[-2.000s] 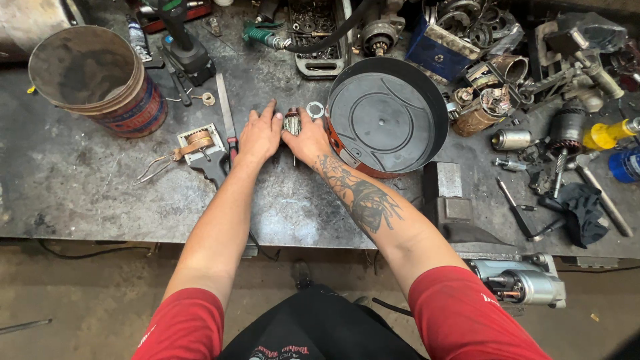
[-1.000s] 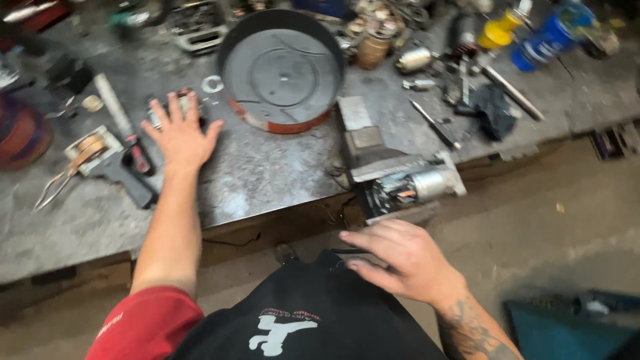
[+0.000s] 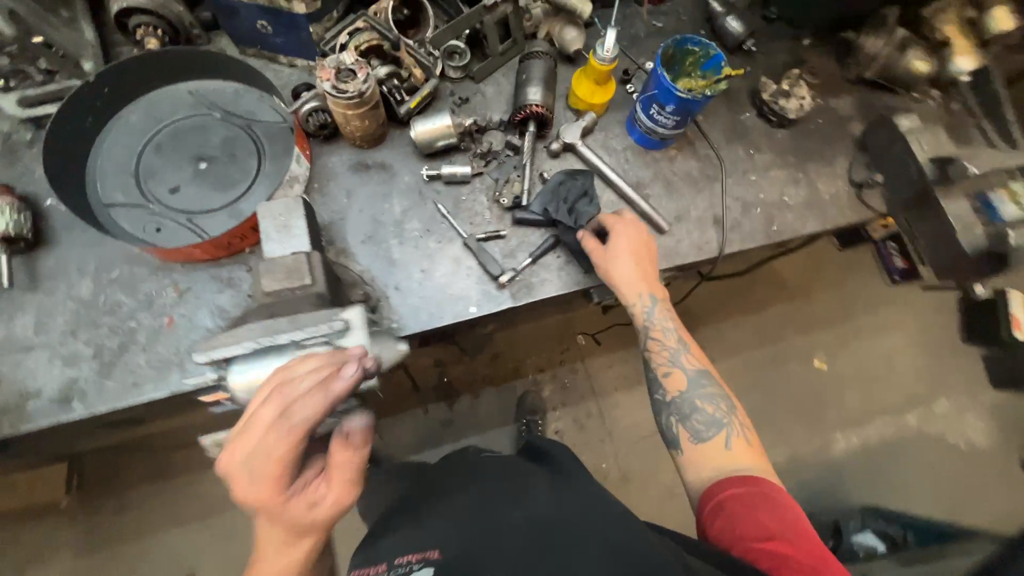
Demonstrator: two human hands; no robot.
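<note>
My right hand has its thumb and fingers closed on the edge of a dark cloth near the bench's front edge. My left hand, blurred, is beside a metal motor housing clamped in the bench vise; its fingers are loosely curled, and whether they touch the part is unclear. A ball-peen hammer lies just beyond my right hand. Left of the cloth are a screwdriver and a black-handled tool. An armature lies behind the cloth.
A large round black pan with a red outer side stands behind the vise. At the back are a yellow bottle, a blue tub with yellowish grease, a rusty cylinder and a small metal cylinder. A black cable hangs over the bench edge.
My right hand has moved from near the vise to the dark cloth. My left hand has left the bench top by the pan and is now at the vise. The view has swung right.
</note>
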